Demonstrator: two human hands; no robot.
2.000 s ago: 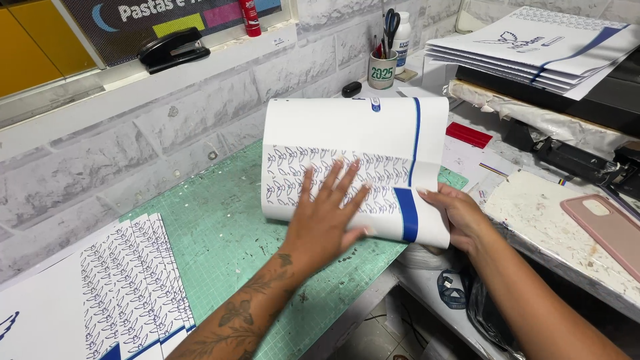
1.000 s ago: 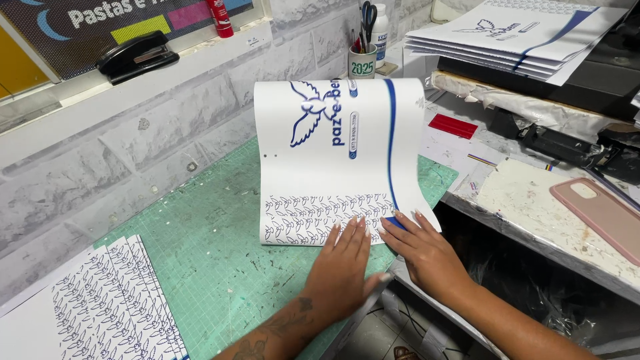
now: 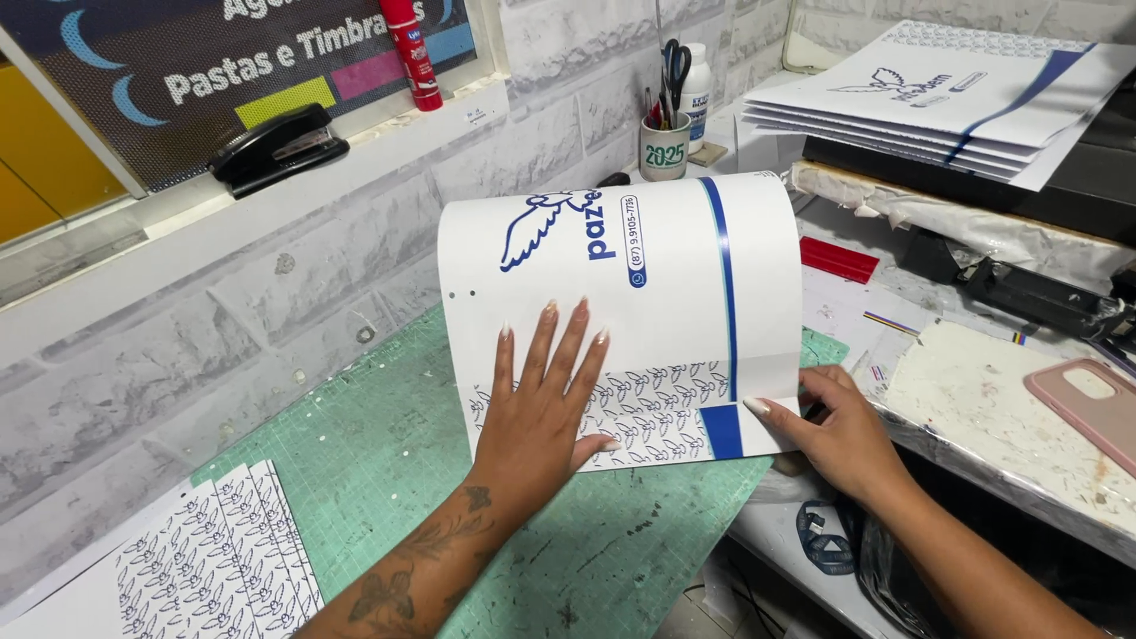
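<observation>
A white printed card folder (image 3: 666, 328) with a blue stripe and bird pattern lies on the green cutting mat (image 3: 382, 444); its far part bows upward and its near edge is folded over in a patterned flap. My left hand (image 3: 541, 408) rests flat on it, fingers spread, over the left part of the pattern. At the right near corner my right hand (image 3: 825, 422) pinches the folder's edge between thumb and fingers. More patterned folders (image 3: 195, 559) lie overlapping at the lower left.
Printed folders (image 3: 914, 98) are stacked on a black machine at the back right. A mug of pens and scissors (image 3: 665, 146) stands by a white bottle (image 3: 698, 98). A black stapler (image 3: 280, 149) and red tube (image 3: 411, 53) rest on the ledge; a pink phone case (image 3: 1092, 399) lies right.
My right hand has moved from the folder's near flap to its right edge and now pinches it. My left hand has spread its fingers and reaches farther up the folder.
</observation>
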